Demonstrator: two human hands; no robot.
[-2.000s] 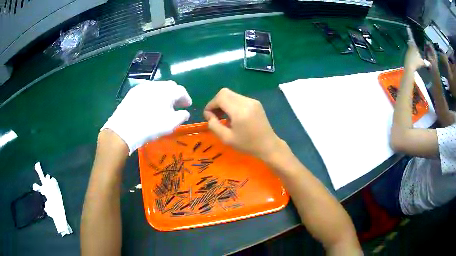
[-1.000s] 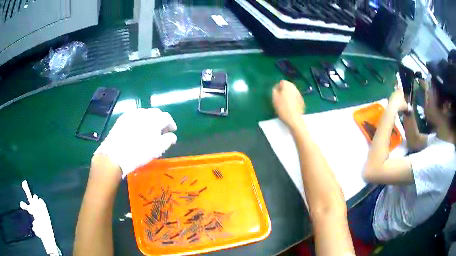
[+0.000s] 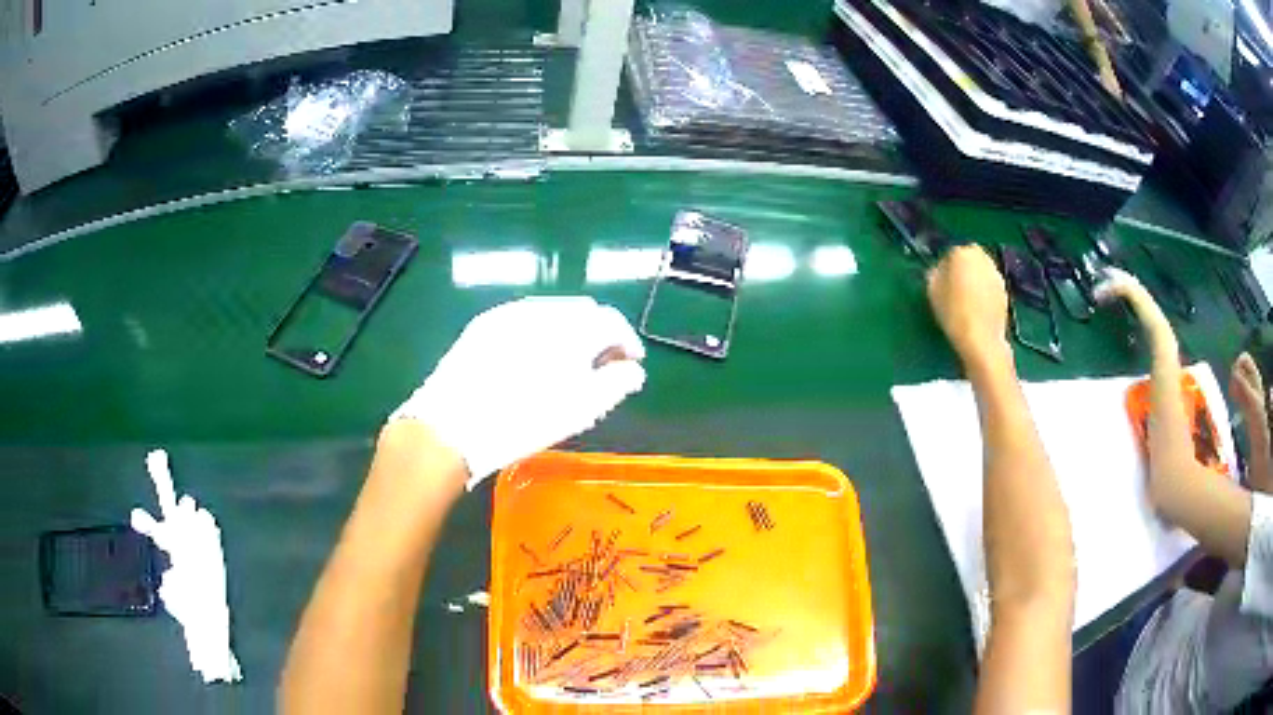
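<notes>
An orange tray [image 3: 824,482] lies in front of me with many thin dark sticks [image 3: 572,594] loose in it, mostly at its left and bottom. A few lie side by side near its upper right. My left hand [image 3: 531,374], in a white glove, is above the tray's upper left, fingers curled; whether it holds something small cannot be told. My bare right hand [image 3: 968,296] is far right at a black phone housing [image 3: 914,228]; its fingertips are hidden by the hand. Two more housings, see-through in the middle, lie on the green bench [image 3: 154,307]: one left [image 3: 342,296], one centre [image 3: 695,284].
A spare white glove [image 3: 198,580] lies beside a dark housing [image 3: 101,570] at left. More housings [image 3: 1033,300] lie at right. A neighbour's arm [image 3: 1173,405] reaches over a white sheet [image 3: 949,419] and a second orange tray [image 3: 1142,405]. A stack of black trays [image 3: 1005,126] stands behind.
My right hand has moved from above the tray to the housings at far right. My left hand stays near the tray, fingers curled. The view has turned right; the neighbour's arm now reaches to the housings.
</notes>
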